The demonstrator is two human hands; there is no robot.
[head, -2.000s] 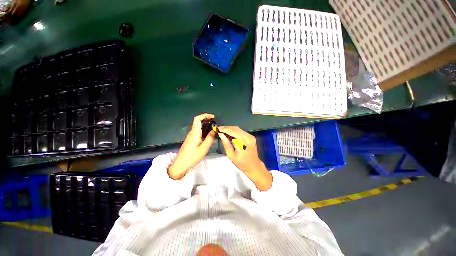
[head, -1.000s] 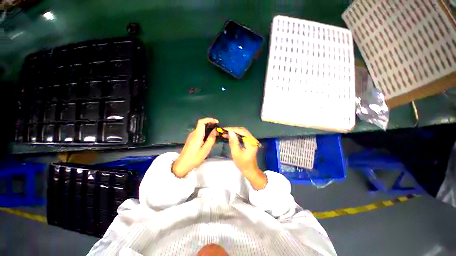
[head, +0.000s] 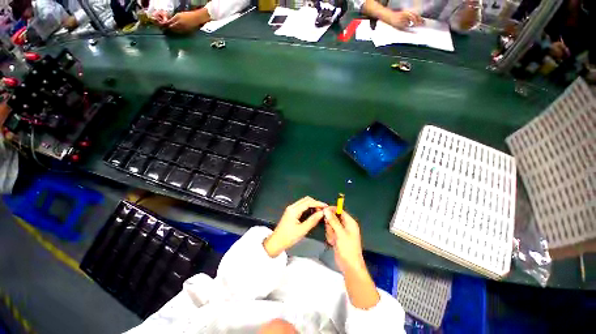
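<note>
My left hand (head: 293, 226) holds a small black plastic part (head: 310, 213) in its fingertips, mostly hidden by the fingers. My right hand (head: 344, 236) is beside it and holds a yellow-handled tool (head: 340, 203), whose yellow end points up and away from me. The fingertips of both hands meet at the bench's front edge. A dark box with bright blue inside (head: 376, 149) stands beyond my hands to the right. A white slotted tray (head: 460, 201) lies to the right of my hands.
A large black blister tray (head: 200, 144) lies at left. Another black blister tray (head: 145, 255) is below the bench edge. A slotted tray (head: 566, 166) is propped at far right, near a clear bag (head: 534, 253). Dark equipment (head: 51, 104) stands far left. People's hands and papers (head: 415, 32) are across the bench.
The view has swung up and left, bringing the far side of the bench into sight. The yellow tool has turned from pointing right to upright. Both hands still hold their things.
</note>
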